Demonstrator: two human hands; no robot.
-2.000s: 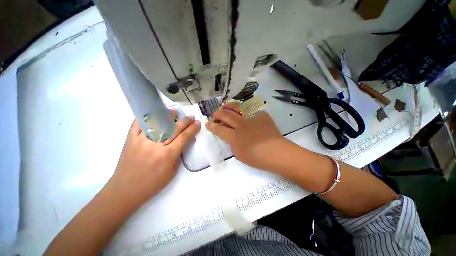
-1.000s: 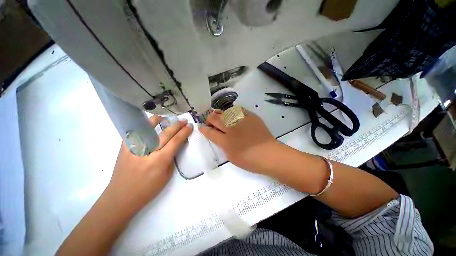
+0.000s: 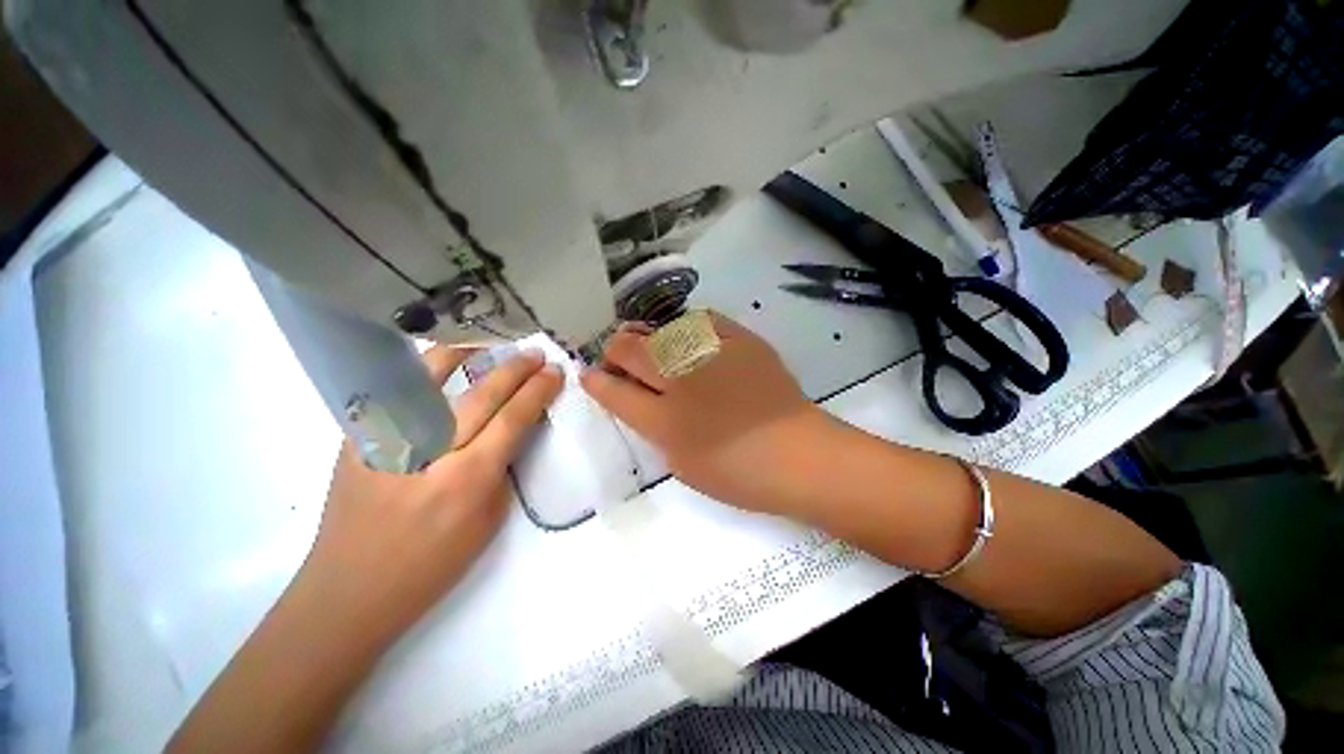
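Observation:
A thin white fabric piece (image 3: 585, 430) lies on the machine bed under the sewing head (image 3: 442, 162), hard to see against the white. My left hand (image 3: 442, 471) lies flat, with its fingertips on the fabric left of the needle area. My right hand (image 3: 715, 405) rests at the right of the needle area, fingers bent, its fingertips at the fabric edge. A yellowish block (image 3: 684, 343) shows over the back of my right fingers. The needle and presser foot are mostly hidden by the head and my fingers.
Black shears (image 3: 943, 309) and black snips (image 3: 848, 284) lie right of my right hand. A white pen (image 3: 943, 202), a brown-handled tool (image 3: 1094, 252), small brown scraps and a tape measure (image 3: 1231, 302) lie further right. Dark checked cloth (image 3: 1179, 125) hangs at upper right.
The view has shifted, so the machine head sits further left than two seconds ago. Both hands stay by the needle area, with only slight finger movement.

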